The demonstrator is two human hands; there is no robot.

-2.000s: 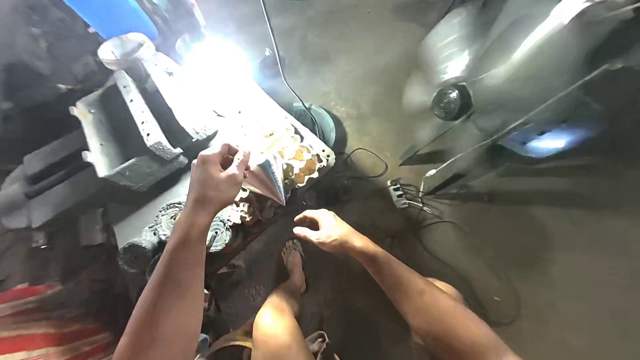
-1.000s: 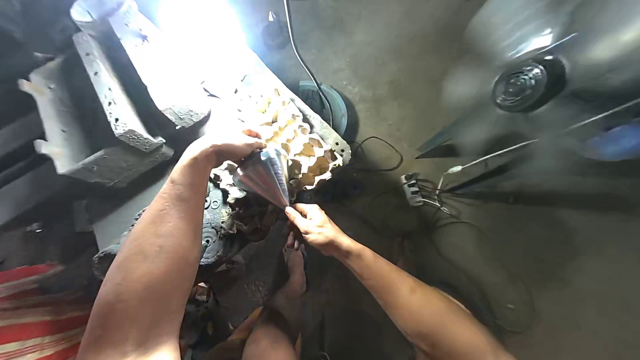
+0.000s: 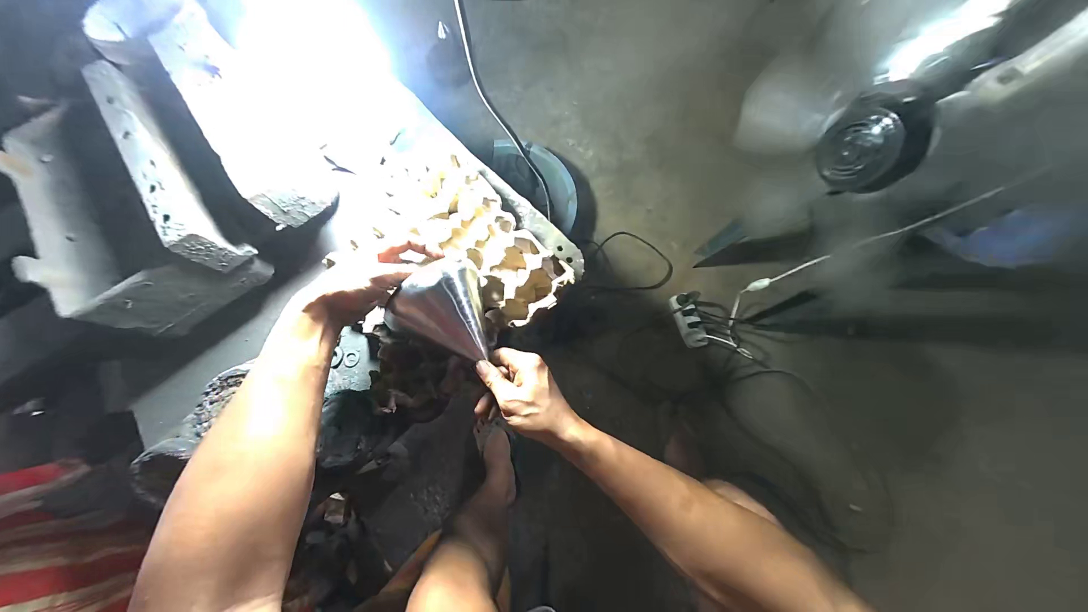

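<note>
A shiny metal cone (image 3: 444, 308) lies tilted between my hands, its wide end toward the upper left and its tip toward the lower right. My left hand (image 3: 361, 285) holds the wide end, with the fingers over the rim. At the tip, the thumb and fingers of my right hand (image 3: 520, 391) are closed on it. Just behind and beside the cone is a heap of pale, scalloped pieces (image 3: 527, 276), partly washed out by glare; their material is unclear.
Grey block-like castings (image 3: 161, 170) stand at upper left. A round bluish base (image 3: 557, 191) is behind the heap, near a cable. A power strip (image 3: 688, 320) with cords lies on the floor at right, below a blurred fan (image 3: 863, 149). Red-striped cloth (image 3: 59, 544) is at lower left.
My right hand was apart from the cone two seconds ago; it moved to the tip and has closed on it. The left hand keeps holding the wide end.
</note>
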